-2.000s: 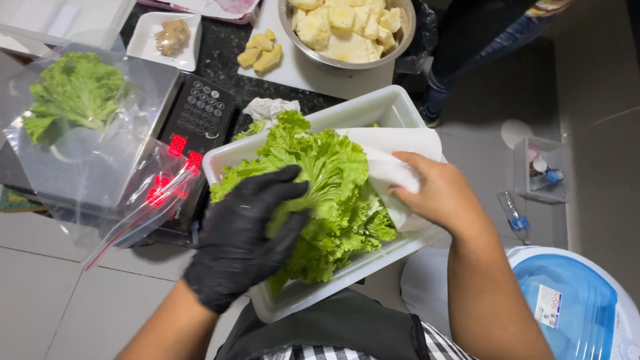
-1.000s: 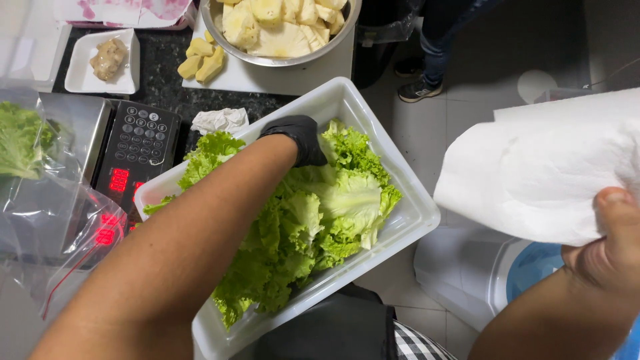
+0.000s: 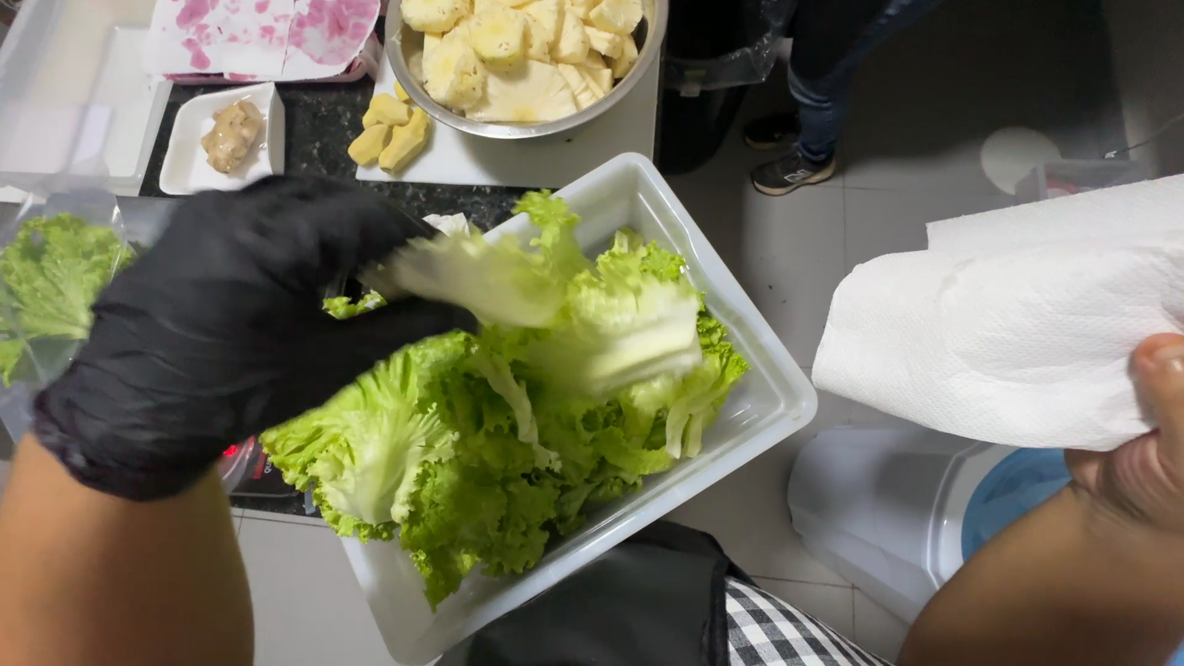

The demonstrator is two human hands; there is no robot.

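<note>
My left hand (image 3: 250, 314), in a black glove, grips the pale stem end of a lettuce leaf (image 3: 490, 277), blurred, over the left part of a white plastic tub (image 3: 740, 370). More green lettuce leaves (image 3: 499, 481) fill the tub, which sits tilted in view between my arms. At the right edge my bare right hand (image 3: 1147, 444) holds folded white paper towels (image 3: 999, 333), apart from the tub. Left of my glove, a clear plastic bag holds another lettuce leaf (image 3: 60, 277).
A steel bowl of cut pale chunks (image 3: 652, 65) and yellow pieces (image 3: 393, 129) sit on a white board (image 3: 462, 162). Beside them is a white dish (image 3: 180, 153). A person's leg and shoe (image 3: 791, 174) are beyond the tub; a grey bin with a blue top (image 3: 869, 518) stands lower right.
My right hand has drawn the paper towels away from the lettuce to the right. My left hand, down among the leaves a second ago, has moved left and up with a leaf.
</note>
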